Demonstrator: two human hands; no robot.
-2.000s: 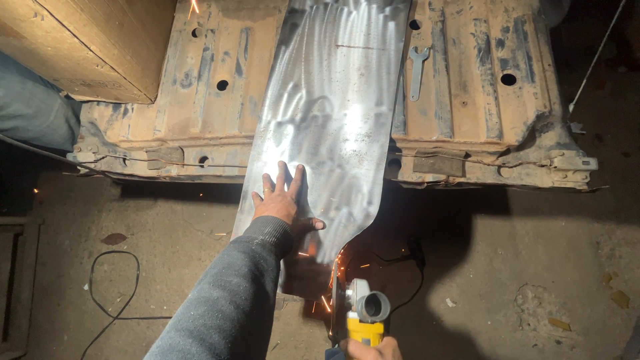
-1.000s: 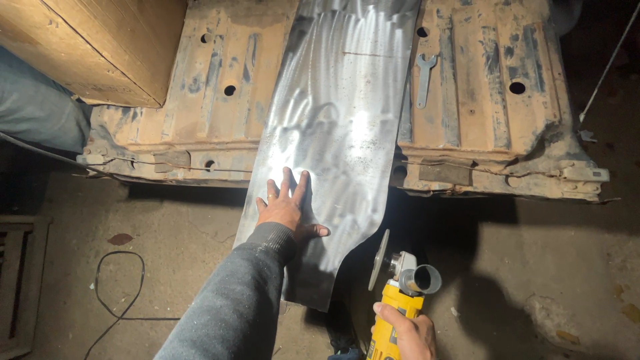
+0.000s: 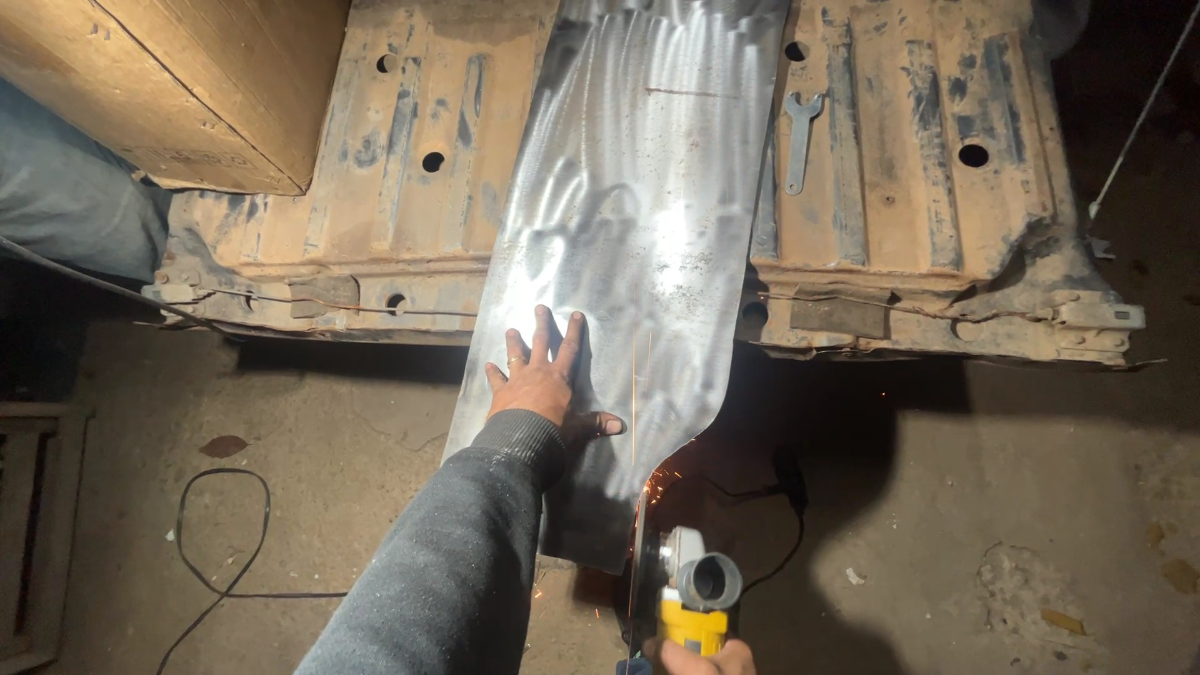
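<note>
My left hand (image 3: 544, 384) lies flat with fingers spread on a shiny sheet of bare metal (image 3: 647, 253), near its left edge. The sheet rests across a rusty ribbed metal panel (image 3: 881, 187) and juts out over the panel's near edge. At the bottom, my right hand (image 3: 703, 658) is wrapped around a yellow angle grinder (image 3: 692, 623), partly cut off by the frame. Its disc (image 3: 642, 553) stands edge-on against the right edge of the sheet, where orange sparks fly. A flat open-ended spanner (image 3: 800, 141) lies on the panel right of the sheet.
A cardboard box (image 3: 197, 94) sits on the panel's left part, beside grey-blue fabric (image 3: 75, 187). A black cable (image 3: 264, 525) loops over the concrete floor at left. Another cable with a connector (image 3: 790, 478) lies right of the grinder. A slatted frame (image 3: 47, 525) stands at lower left.
One second ago the grinder was held apart from the sheet with no sparks; now its disc is back at the edge and sparks show. My left hand has stayed on the sheet.
</note>
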